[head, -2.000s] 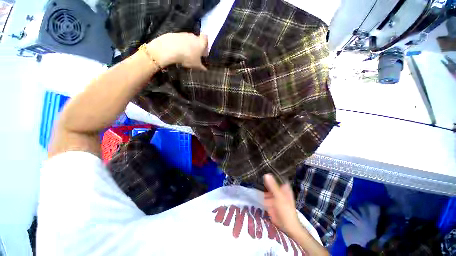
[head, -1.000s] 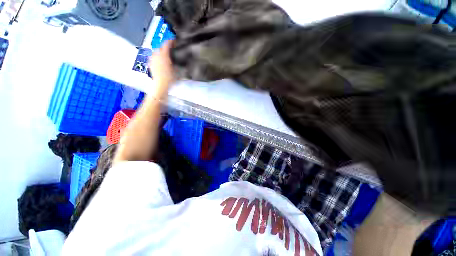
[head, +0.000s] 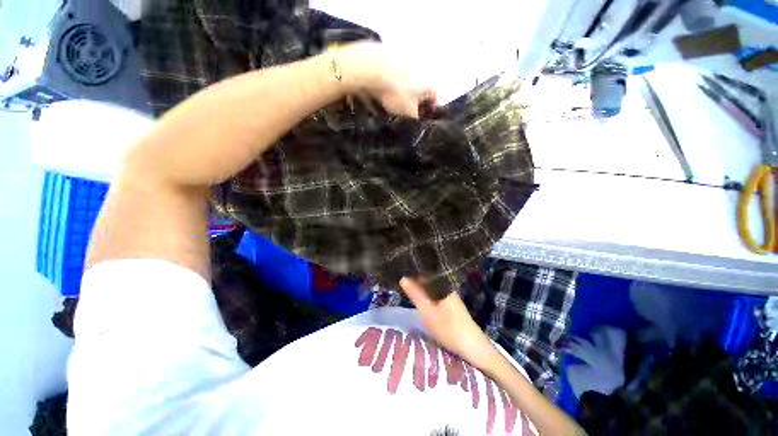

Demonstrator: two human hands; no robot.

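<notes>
A dark brown plaid garment (head: 341, 200) with cream-yellow lines lies bunched on the white table and hangs over its front edge. My left hand (head: 397, 81) reaches across from the left and is on the garment's upper part, its fingertips pinching the cloth near the machine. My right hand (head: 439, 315) is low at the centre, at the garment's lower edge, with the fingers partly behind the cloth. The white sewing machine (head: 559, 34) is at the upper right. The needle area is too bright to make out.
Yellow-handled scissors (head: 756, 211) and slim tweezers (head: 669, 126) lie on the right. A grey cylinder (head: 608, 92) stands by the machine. A grey vented box (head: 89, 53) is at upper left. Blue baskets (head: 72, 223) and checked cloth (head: 533, 308) are below the table.
The garment was swept across to the right, blurred, and now lies back at the centre by the machine. My left hand has moved right along it. My right hand is back at its lower edge.
</notes>
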